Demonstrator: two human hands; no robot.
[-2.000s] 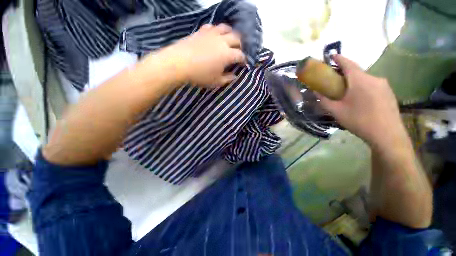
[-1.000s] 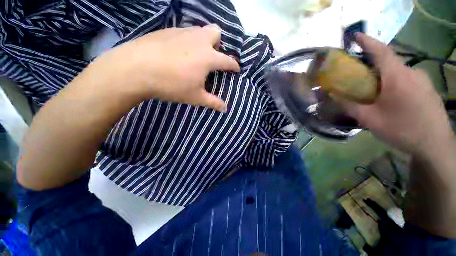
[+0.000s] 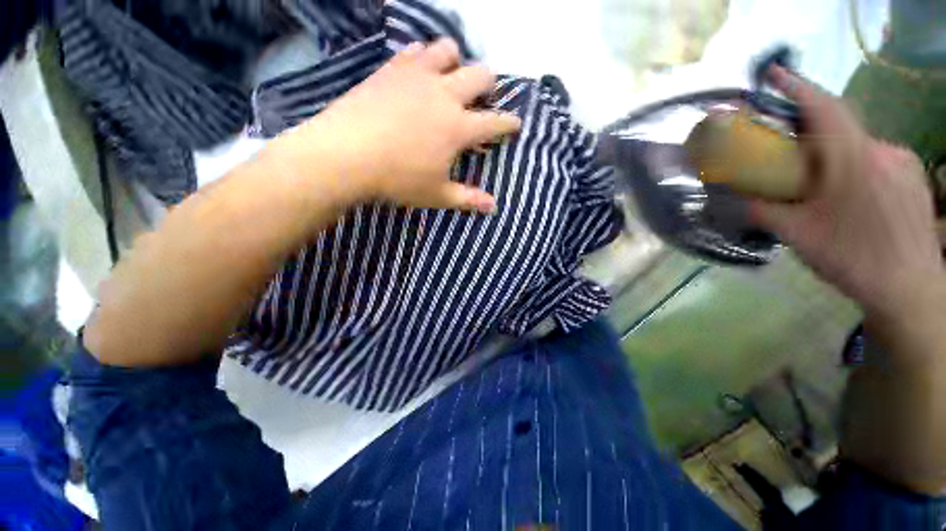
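A dark garment with narrow white stripes (image 3: 415,280) lies over the pale board in front of me, with a bunched, ruffled edge at its right. My left hand (image 3: 436,130) lies on the upper part of the garment, fingers spread; it grips nothing that I can see. My right hand (image 3: 840,187) holds the steam iron (image 3: 685,176) by its tan wooden handle. The iron's shiny dark body points left, close to the garment's ruffled edge. Whether its sole touches anything is hidden.
More striped cloth (image 3: 145,83) lies at the upper left. The pale board (image 3: 301,420) shows below the garment. White cloth with brownish stains (image 3: 664,42) lies behind the iron. A greenish floor (image 3: 705,342) with a tan flat piece (image 3: 742,467) and cords shows at the lower right.
The iron in my right hand has moved to the right, away from the garment's middle. My left hand has opened its fingers and stays over the cloth. The view has shifted slightly.
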